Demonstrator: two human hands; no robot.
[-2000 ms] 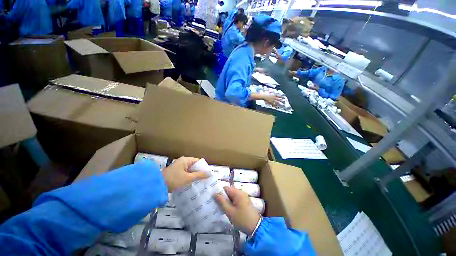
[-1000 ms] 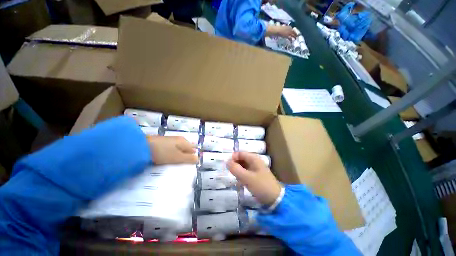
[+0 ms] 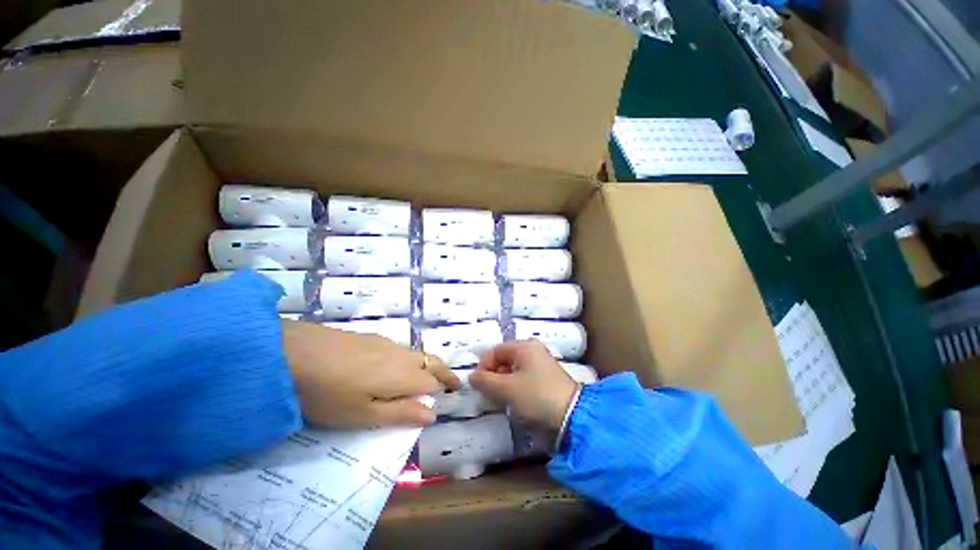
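An open brown carton [image 3: 688, 290] holds rows of white cylinders [image 3: 368, 255] with small dark marks. My left hand [image 3: 360, 378] is over the carton's near part, with a printed label sheet [image 3: 290, 483] held at its fingers and hanging over the near edge. My right hand [image 3: 529, 389] has thumb and forefinger pinched together over a cylinder in the near rows, close to the left fingertips. Whether a label is between its fingertips is too small to tell. My left hand and sleeve hide the near left cylinders.
A green bench [image 3: 688, 81] runs along the right, with printed sheets [image 3: 679, 146], a loose white cylinder [image 3: 739, 129] and a grey metal frame [image 3: 876, 183]. A taped carton [image 3: 102, 81] stands at the upper left. A red glow shows at the carton's near edge.
The view has tilted down and moved closer to the carton. My hands have moved from handling the sheet together to the near cylinders; the sheet now hangs lower, under my left hand.
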